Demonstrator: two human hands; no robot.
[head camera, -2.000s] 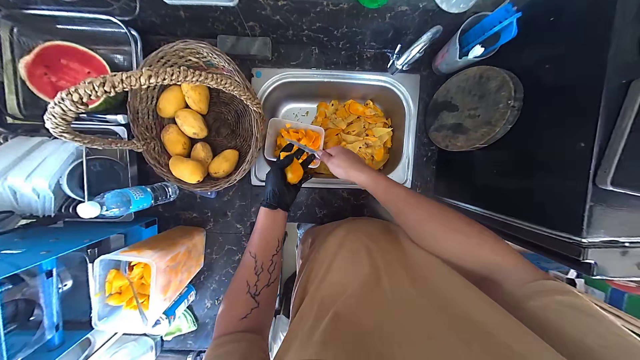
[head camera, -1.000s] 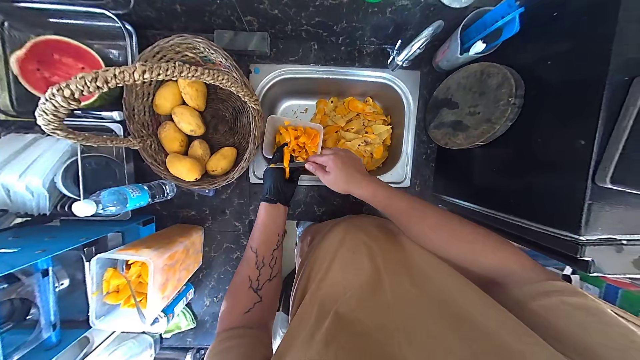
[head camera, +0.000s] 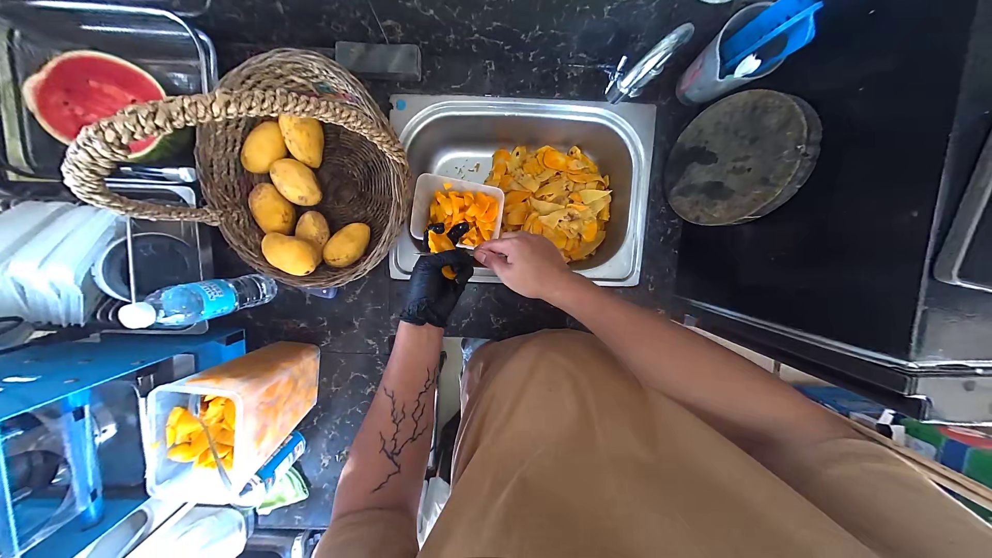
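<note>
My left hand (head camera: 439, 283), in a black glove, holds a piece of mango (head camera: 442, 243) at the near edge of a white plastic container (head camera: 419, 203) of cut mango. My bare right hand (head camera: 527, 263) is closed on a thin tool, likely a knife, whose blade crosses over the left fingers; its handle is hidden in the hand. The container sits at the left side of the steel sink (head camera: 457, 159). Right of it, a heap of mango peels (head camera: 554, 201) lies in the sink.
Left of the sink, a wicker basket (head camera: 364, 178) holds several whole mangoes (head camera: 295, 182). A cut watermelon (head camera: 93, 97), water bottle (head camera: 198, 302) and tall plastic container of mango (head camera: 271, 395) are further left. The faucet (head camera: 651, 62) and round boards (head camera: 744, 155) stand right.
The mango piece has shifted in my gloved fingers, which now show over the container's near edge. My right hand stays close beside the left.
</note>
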